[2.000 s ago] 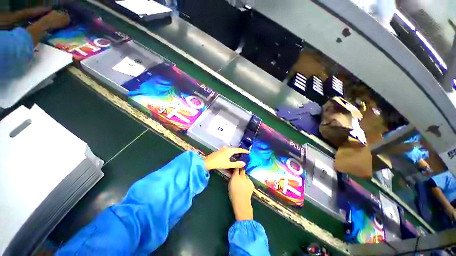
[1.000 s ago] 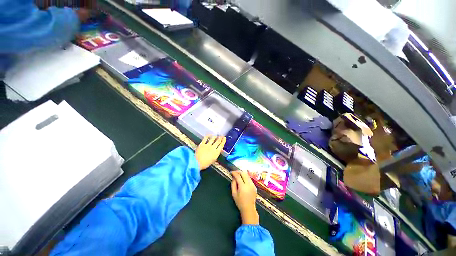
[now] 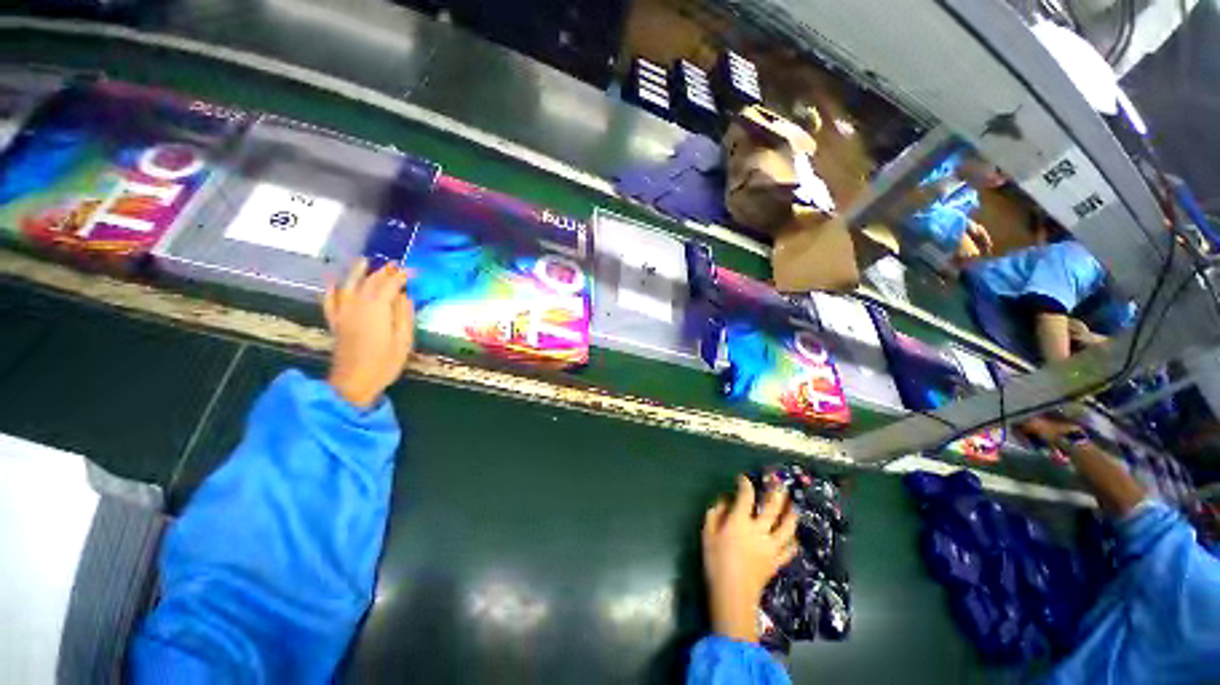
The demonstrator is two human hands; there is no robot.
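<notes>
My left hand [image 3: 368,332] lies with its fingertips on the near corner of a grey box base [image 3: 351,201], at the dark accessory compartment [image 3: 397,225]; no held item shows. A white card [image 3: 284,220] lies in the middle of that base. A printed T10 lid [image 3: 495,288] lies to its right. My right hand [image 3: 749,546] is on the left side of a pile of small shiny black bagged accessories [image 3: 819,569] on the bench, fingers apart. Its palm side and anything under the fingertips are hidden.
More lids and grey bases lie along the green conveyor belt [image 3: 515,171], behind a worn edge rail [image 3: 642,402]. A white sheet stack [image 3: 47,549] is at lower left. A dark blue pile [image 3: 997,562] and another person's sleeve [image 3: 1151,602] are at right. An open brown carton [image 3: 769,174] stands beyond the belt.
The view has swung right, bringing in the accessory pile. My right hand has moved from the conveyor's edge to this pile. My left hand remains by a base's compartment.
</notes>
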